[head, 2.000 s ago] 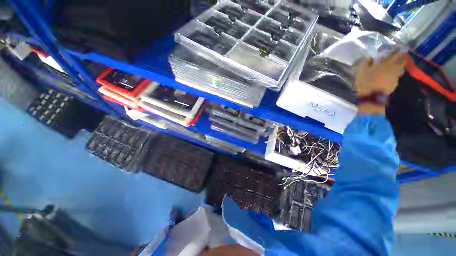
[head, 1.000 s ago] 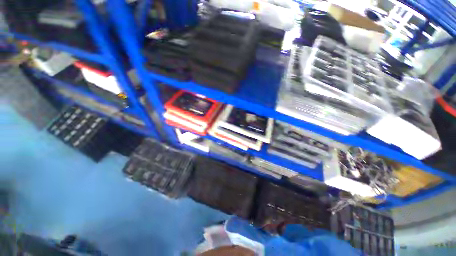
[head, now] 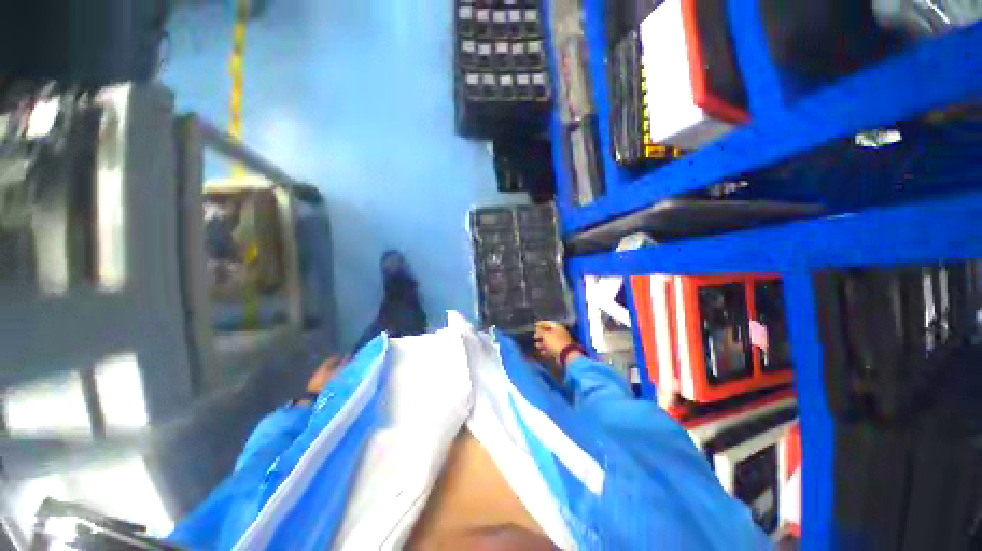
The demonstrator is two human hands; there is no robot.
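My right hand (head: pixel 553 339) hangs low beside my body, near the shelf edge, with a dark reddish band at the wrist. Its fingers look curled and I see nothing in it. My left hand (head: pixel 324 373) is small and blurred at my other side, partly hidden by my blue sleeve; its grip cannot be made out. A black compartment tray (head: pixel 517 258) lies on the floor just ahead of my right hand, apart from it as far as I can tell.
Blue shelving (head: pixel 689 250) runs along the right, holding red and white flat boxes (head: pixel 724 334). Stacked black trays (head: pixel 502 65) stand farther ahead on the floor. Grey equipment or racking (head: pixel 140 248) stands on the left. A yellow line (head: pixel 238 75) crosses the light-blue floor.
The view has swung left, from the shelf's trays and white box to the aisle. My right hand has left the white box and is down at my side; my left hand has come into view.
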